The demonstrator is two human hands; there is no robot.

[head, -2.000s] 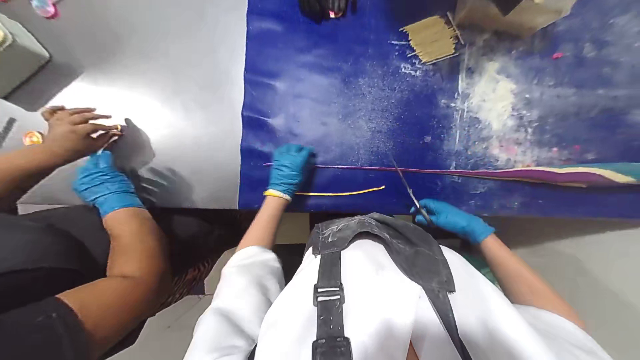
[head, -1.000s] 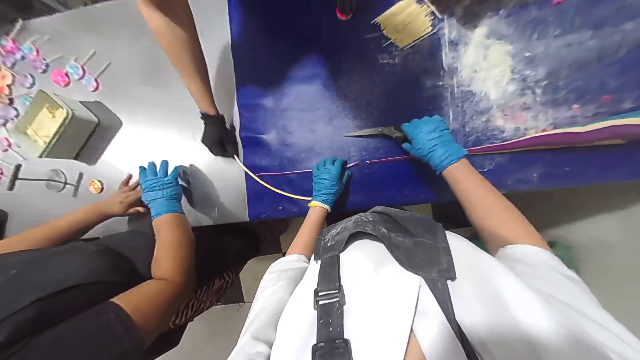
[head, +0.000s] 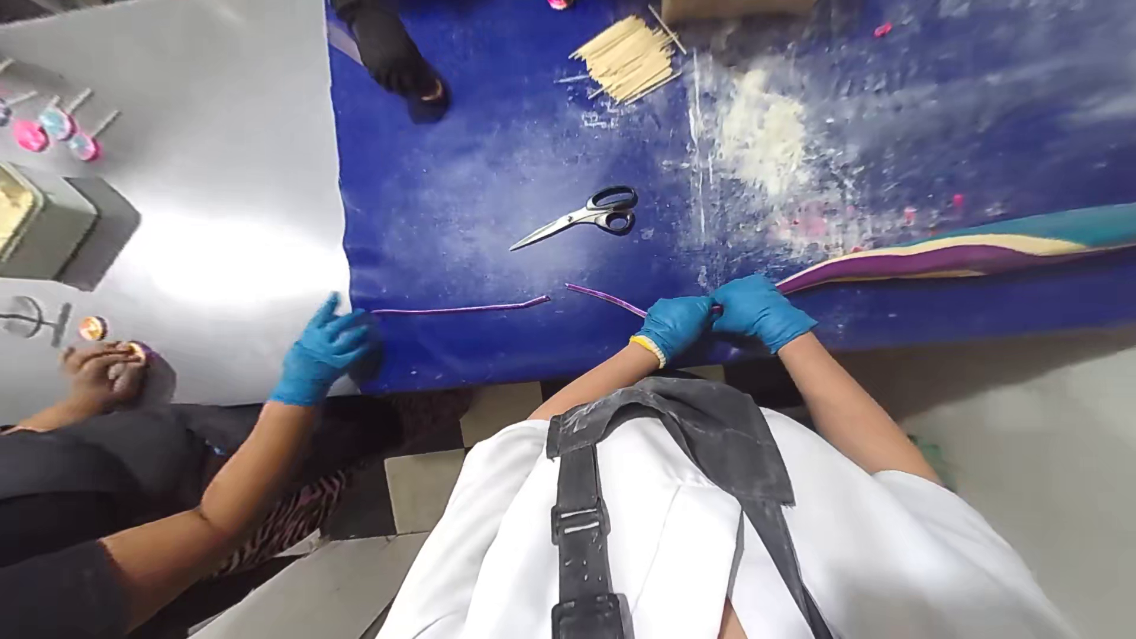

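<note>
My left hand (head: 676, 327), in a blue glove, grips the thin end of a striped candy rope (head: 941, 260). Right beside it my right hand (head: 761, 311), also gloved in blue, is closed on the same rope. The rope is purple, cream and teal, and thickens toward the right edge. A thin purple strand (head: 605, 295) sticks out left of my left hand. Apart from it, a cut purple strand (head: 461, 309) lies on the blue table cover, its left end by a co-worker's gloved hand. Scissors with black handles (head: 581, 216) lie on the cover, blades slightly apart.
Wooden sticks (head: 628, 59) are piled at the back, near white powder (head: 763, 133). A co-worker's blue-gloved hand (head: 327, 351) is at the cover's left edge; a dark-gloved hand (head: 428, 93) is at the upper left. Lollipops (head: 58, 122) and a box (head: 44, 226) stand on the metal table.
The scissors, in my right hand before, now lie on the cover. Both my hands have come together on the rope. The yellow strand and the dark-gloved hand have left the cover's left edge.
</note>
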